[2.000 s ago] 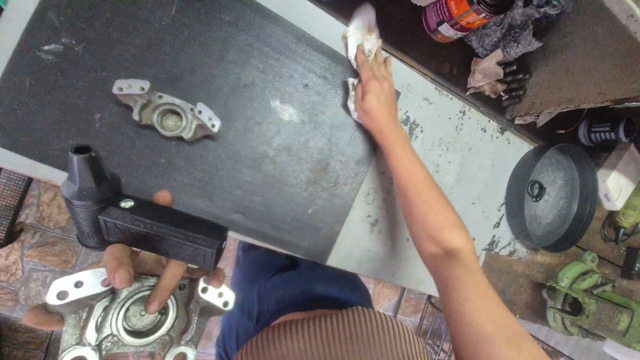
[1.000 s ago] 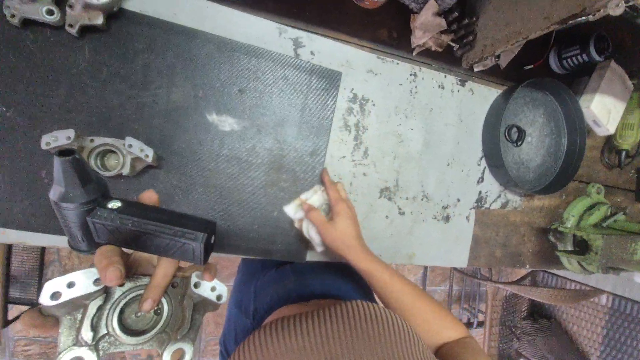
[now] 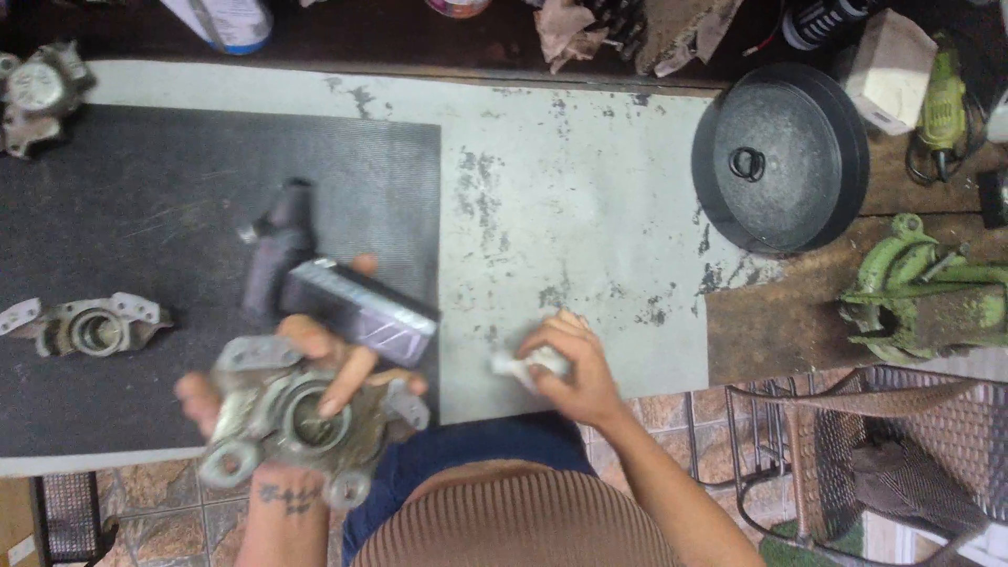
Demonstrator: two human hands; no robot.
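Observation:
My left hand (image 3: pixel 346 370) grips a metal brake caliper body (image 3: pixel 236 417) from beneath, with a finger in its round bore, and also holds a black handheld blower (image 3: pixel 354 303) with a nozzle, slightly blurred. My right hand (image 3: pixel 573 366) pinches a crumpled white cloth or paper wipe (image 3: pixel 535 364) above the bare pale part of the workbench. A second caliper part (image 3: pixel 98 331) lies on the black ribbed mat (image 3: pixel 197 189) to the left of the blower. Another caliper (image 3: pixel 39 90) is at the mat's upper left corner.
A round black pan (image 3: pixel 846 157) with black rings (image 3: pixel 746 164) stands at the right, beside a white box (image 3: pixel 894 71), a green power tool (image 3: pixel 943 106) and a green bench vise (image 3: pixel 929 291). A dark shelf (image 3: pixel 441 59) runs along the back. A woven chair (image 3: pixel 858 402) stands below right.
My right hand has moved with the wipe from the black mat to over the pale benchtop. My left hand still holds the caliper body and blower. The view has shifted.

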